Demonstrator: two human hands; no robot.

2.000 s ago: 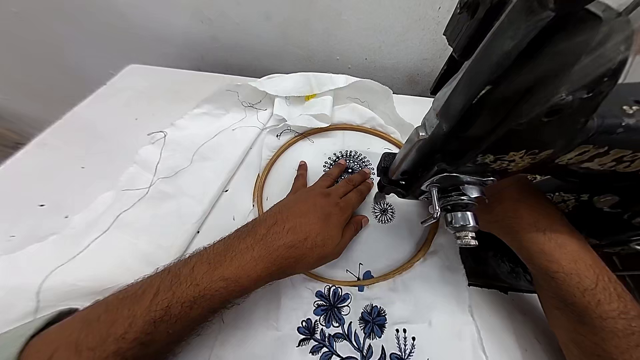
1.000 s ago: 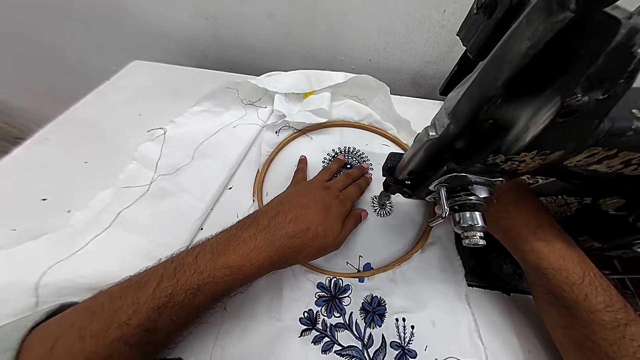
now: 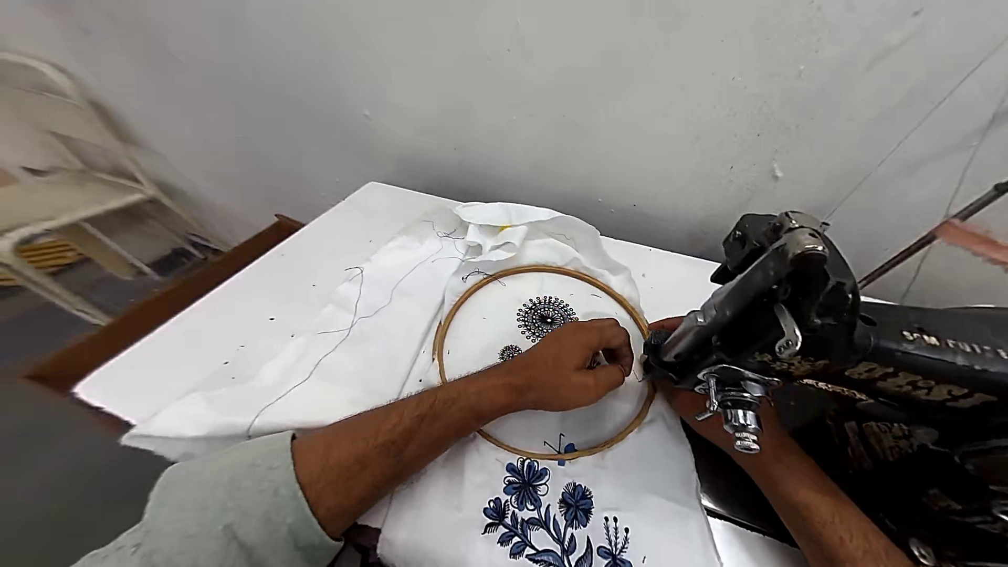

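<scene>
White fabric (image 3: 480,315) is stretched in a round wooden embroidery hoop (image 3: 451,315) beside the black sewing machine (image 3: 819,315). A dark circular motif (image 3: 547,318) and a smaller one show inside the hoop; blue embroidered flowers (image 3: 525,482) lie below it. My left hand (image 3: 579,364) is over the hoop, thumb and fingertips drawn together near the needle area; a fine thread seems to be at the fingertips. My right hand (image 3: 681,378) is at the hoop's right edge, mostly hidden behind the machine head, so its fingers cannot be made out.
Loose threads (image 3: 354,315) lie on the fabric at left. The white tabletop (image 3: 315,252) meets a grey wall (image 3: 504,102) behind. A pale metal chair (image 3: 71,189) stands at far left. A rod with pinkish material (image 3: 976,240) rises behind the machine.
My left hand has lifted from lying flat with spread fingers and moved right, its fingers now curled together. The hooped fabric has shifted left relative to the machine. The view has swung up and widened.
</scene>
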